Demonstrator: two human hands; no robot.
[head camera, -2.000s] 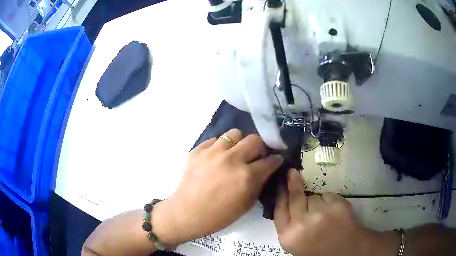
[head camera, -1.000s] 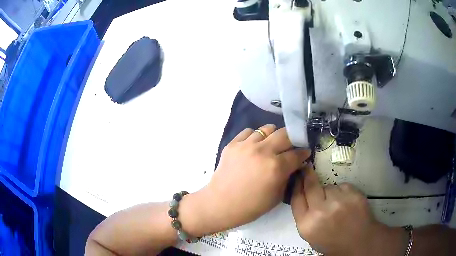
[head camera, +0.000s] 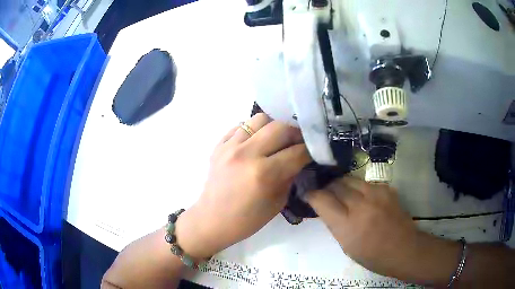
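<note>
A black fabric piece (head camera: 302, 208) lies bunched under and in front of the sewing machine head (head camera: 308, 73). My left hand (head camera: 254, 169) presses on it from the left, fingertips beside the long white guard. My right hand (head camera: 361, 214) holds its near edge between thumb and fingers, close to the left fingertips. The presser foot and needle area (head camera: 344, 135) is just beyond the fingers, partly hidden by the guard. Whether a zipper strip is in the bundle cannot be told.
A rounded dark body panel (head camera: 145, 87) lies on the white table (head camera: 130, 169) at left. Blue bins (head camera: 36, 135) stand at the far left. Stacked black pieces (head camera: 471, 163) lie right of the cream tension knobs (head camera: 391, 103). A slim purple-blue stick (head camera: 506, 211) lies at the right edge.
The fabric is more bunched and turned at the needle. My left hand has moved up along it. My right hand has shifted its hold, with its fingers now further over the fabric.
</note>
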